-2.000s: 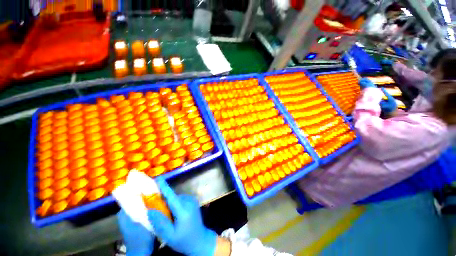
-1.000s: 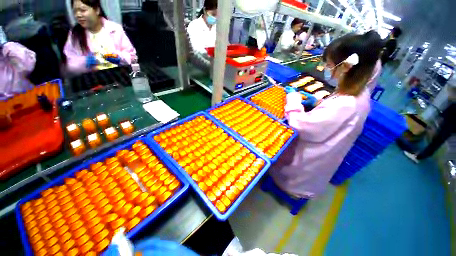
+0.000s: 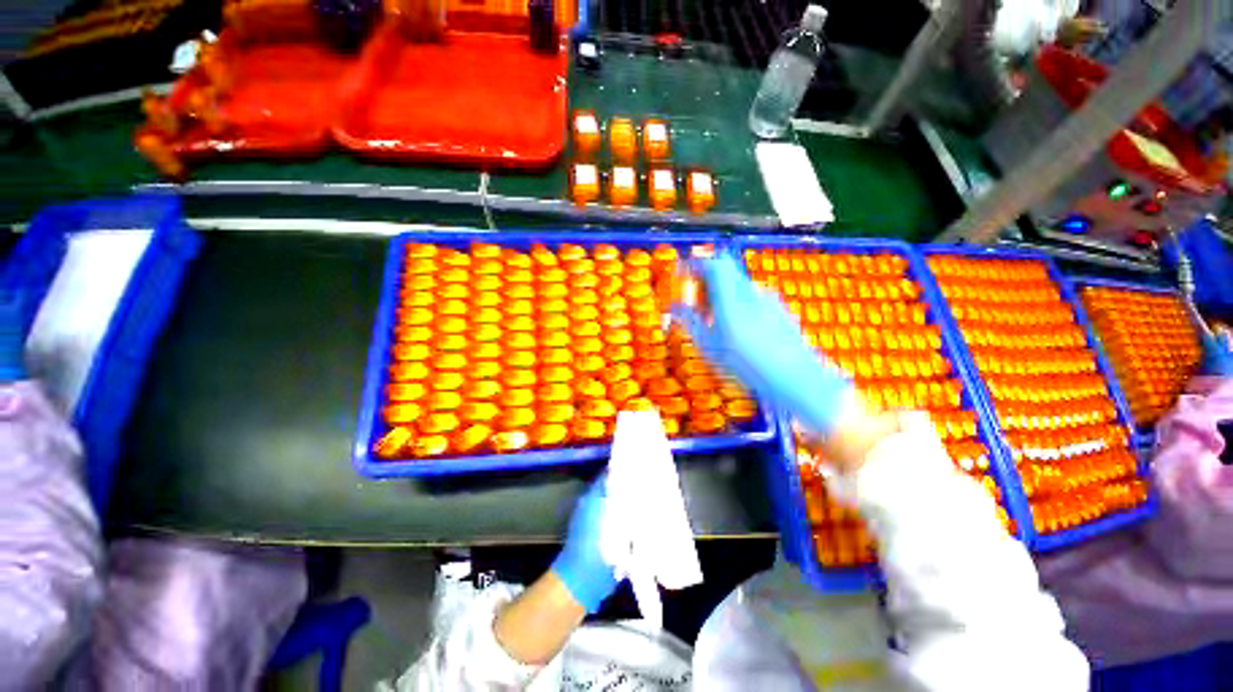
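A blue tray (image 3: 376,358) packed with rows of glossy orange pieces (image 3: 507,325) lies in front of me. My right hand (image 3: 744,325), in a light blue glove and blurred, reaches over the tray's right end. Its fingertips are at an orange piece (image 3: 680,289); whether they grip it or only touch it is unclear. My left hand (image 3: 591,548), also gloved in blue, holds a limp white cloth (image 3: 644,500) below the tray's near rim. The cloth hides most of its fingers.
More blue trays (image 3: 967,406) of orange pieces stand to the right. Beyond are set-apart orange blocks (image 3: 623,185), a white sheet (image 3: 794,184), a clear bottle (image 3: 788,76) and red-orange trays (image 3: 453,102). A blue bin (image 3: 129,304) with white lining and people's pink sleeves are at both sides.
My view has turned left and down. The hands, earlier together at the cloth and a piece, are now apart. My right hand is over the tray; the left keeps the cloth.
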